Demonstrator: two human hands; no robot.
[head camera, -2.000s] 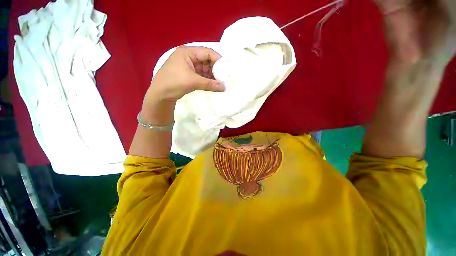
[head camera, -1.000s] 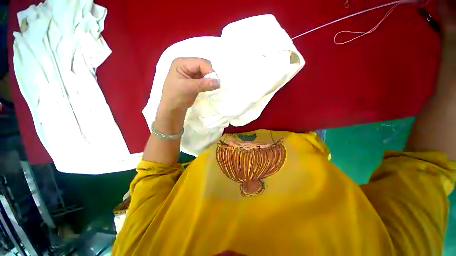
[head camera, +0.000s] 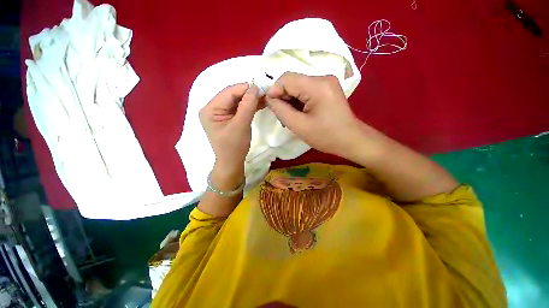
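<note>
A white garment (head camera: 224, 84) lies bunched on the red cloth in front of me. My left hand (head camera: 232, 117) pinches a small piece of its edge between thumb and fingertips. My right hand (head camera: 316, 111) meets it there, thumb and forefinger closed together. Whatever the right fingertips hold is too small to tell. A small dark mark (head camera: 269, 76) shows on the white cloth just above the fingertips. A pale thread (head camera: 385, 44) lies in loops on the red, right of the garment.
The table is covered in red cloth (head camera: 457, 90). A long pile of white garments (head camera: 90, 120) lies at the left. A small black tool (head camera: 524, 18) lies at the upper right. Green floor (head camera: 511, 180) shows at the right, metal equipment (head camera: 54, 231) at the lower left.
My right hand has come back from the far right to my left fingertips. The thread, earlier pulled taut to the upper right, now lies slack in loops.
</note>
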